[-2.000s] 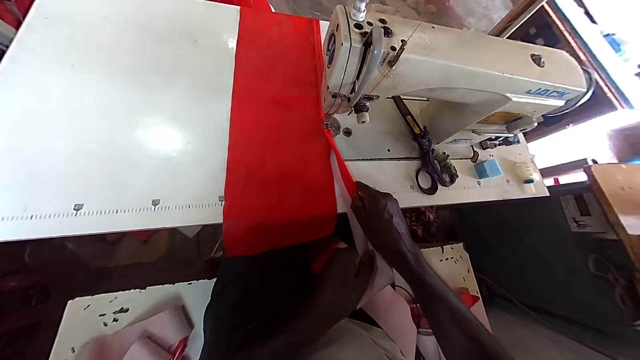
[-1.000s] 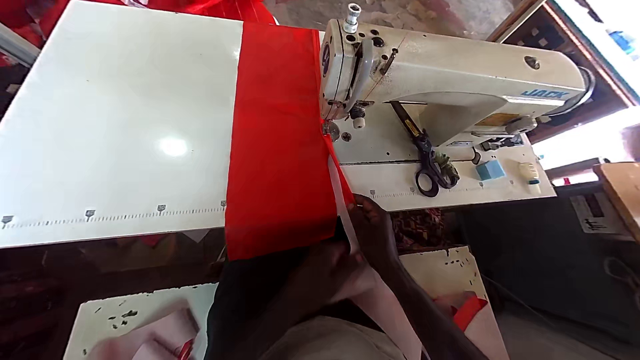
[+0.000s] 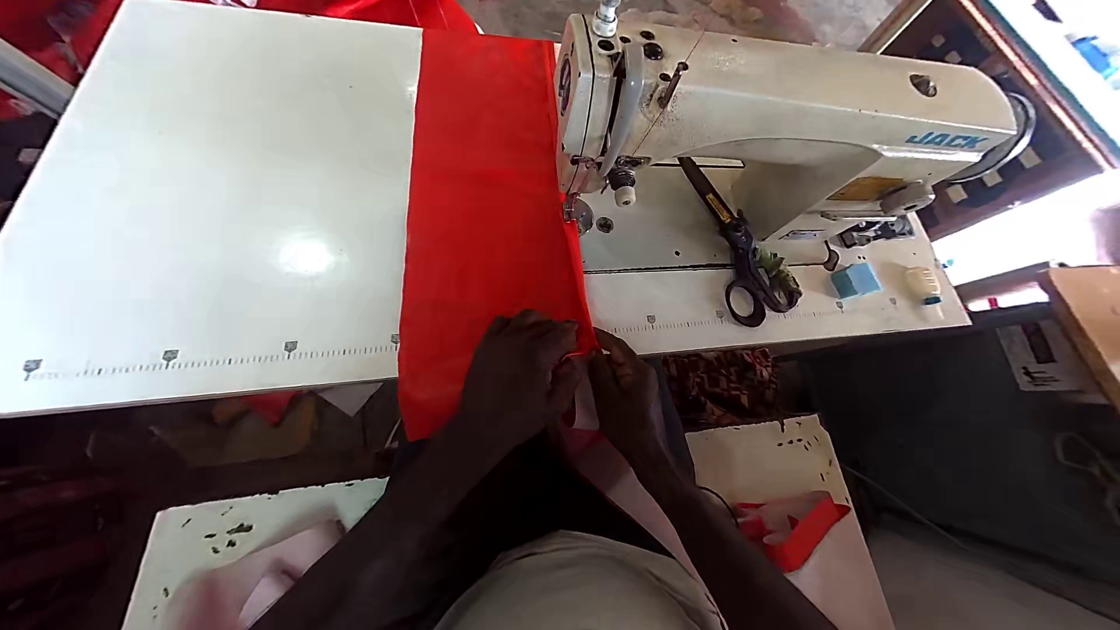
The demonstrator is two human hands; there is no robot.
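Note:
A long red fabric panel [image 3: 486, 201] lies over the table's front edge, its right edge under the presser foot [image 3: 570, 210] of a white Jack sewing machine [image 3: 787, 105]. My left hand [image 3: 523, 372] rests on the panel near that edge, fingers curled on the folded red cloth. Just right of it, my right hand [image 3: 626, 385] pinches the same folded edge between thumb and fingers. A pale pink strip [image 3: 612, 477] hangs below, between my forearms. Black-handled scissors [image 3: 744, 262] lie on the machine bed, right of the hands.
The white table top [image 3: 219, 192] has a printed ruler along its front. Right of the scissors are a blue block [image 3: 856, 280] and a small bottle [image 3: 923, 287]. Below, a worn white board [image 3: 779, 455] carries red and pink cloth scraps [image 3: 792, 525].
My left hand has moved up from the lap area onto the red panel's edge. The right hand still holds the edge, with the pink strip now mostly below the hands.

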